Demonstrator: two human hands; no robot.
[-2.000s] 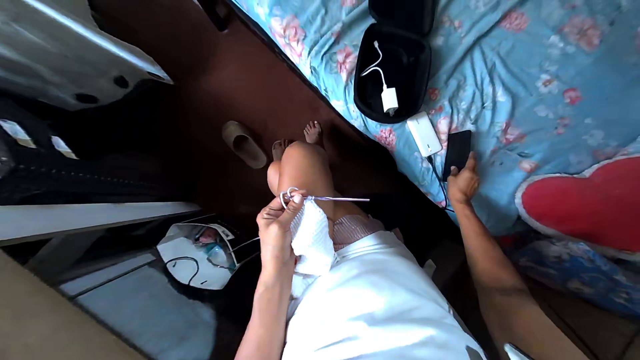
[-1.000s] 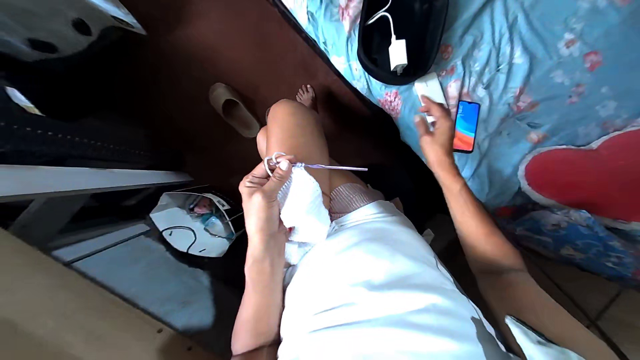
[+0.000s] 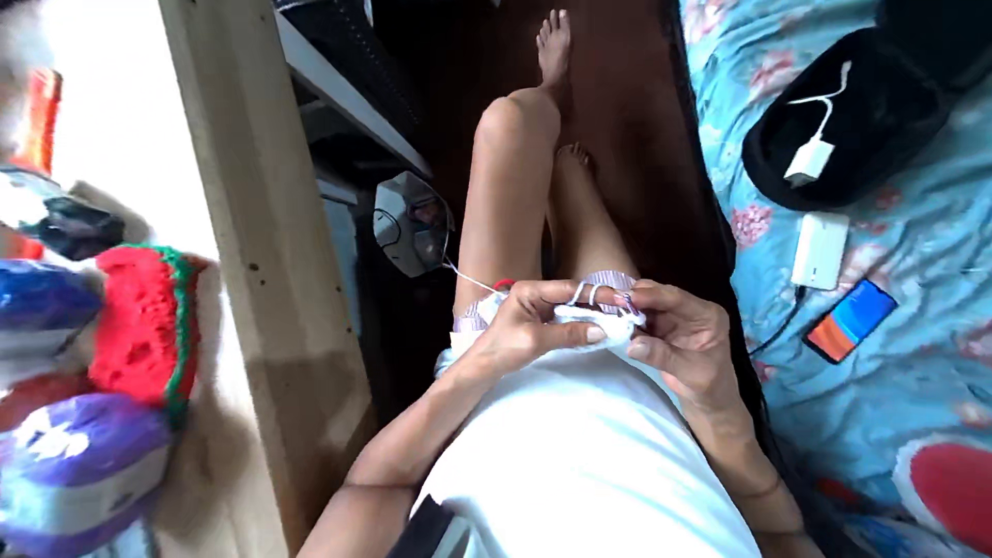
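Above my lap, my left hand [image 3: 535,322] pinches a white crocheted piece [image 3: 612,329] between thumb and fingers, with white yarn [image 3: 473,279] looped over its index finger. That strand runs down toward a white bag [image 3: 411,225] beside my leg. Meeting it from the other side, my right hand [image 3: 682,333] grips a slim crochet hook [image 3: 626,302], most of which its fingers hide. The hook's tip is at the edge of the white work. A smartphone [image 3: 851,321] with a lit screen lies on the bed to the right, near a white power bank [image 3: 820,250].
On the bed's floral sheet [image 3: 783,411] are an open black case [image 3: 860,116] holding a white charger [image 3: 810,161], and a red heart cushion [image 3: 953,488]. At left, a wooden table [image 3: 271,310] bears a purple yarn ball [image 3: 85,465], a blue yarn ball [image 3: 43,302] and a red and green knitted item [image 3: 143,325].
My right hand has left the phone and power bank and come to the white work, where it now grips the hook. The phone's screen has lit up. The view has swung left.
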